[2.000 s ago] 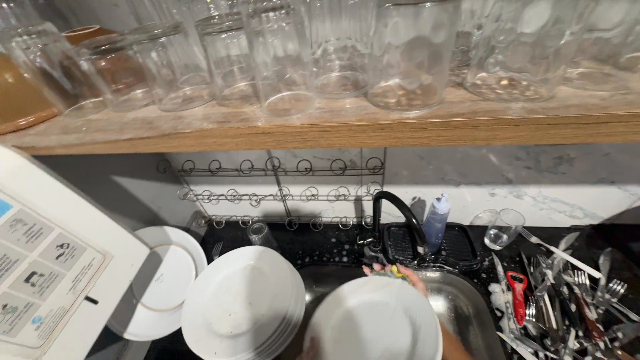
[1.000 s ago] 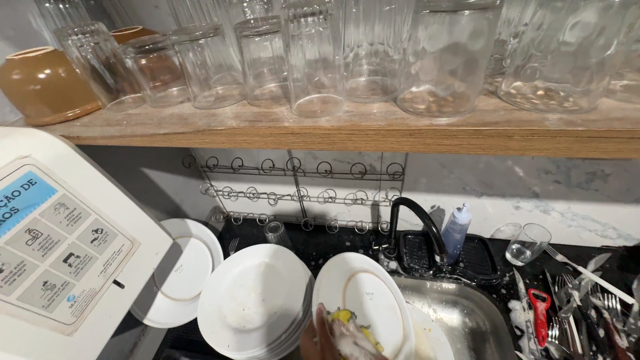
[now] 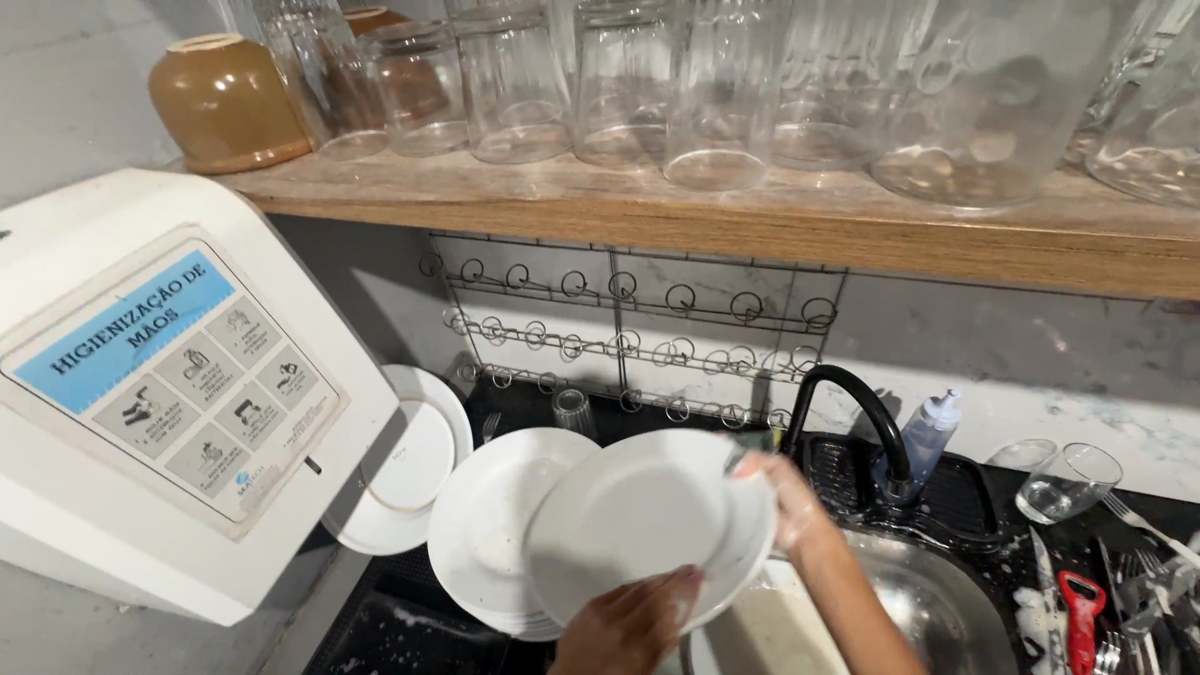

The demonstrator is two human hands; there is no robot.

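Observation:
A white plate [image 3: 647,525] is held between my two hands, front side up, over the right part of a stack of white plates [image 3: 487,553]. My left hand [image 3: 637,619] lies at its near lower edge. My right hand [image 3: 783,497] grips the far right rim, its fingers partly hidden; a bit of green and yellow, seemingly a sponge, shows behind it. Below the held plate, a whitish dish [image 3: 778,628] sits at the steel sink [image 3: 923,581]. Further left, another white plate [image 3: 412,459] stands behind the dispenser's corner.
A wooden shelf [image 3: 656,211] of upturned glasses crosses above. A white dispenser [image 3: 309,394] juts in at left. The black faucet [image 3: 844,375], a squeeze bottle [image 3: 923,441], a tilted glass [image 3: 1069,483], cutlery and a red-handled opener [image 3: 1083,609] surround the sink.
A second ago one soapy hand with a yellow sponge was on a tilted plate; now both hands hold a plate, overlapping the stack.

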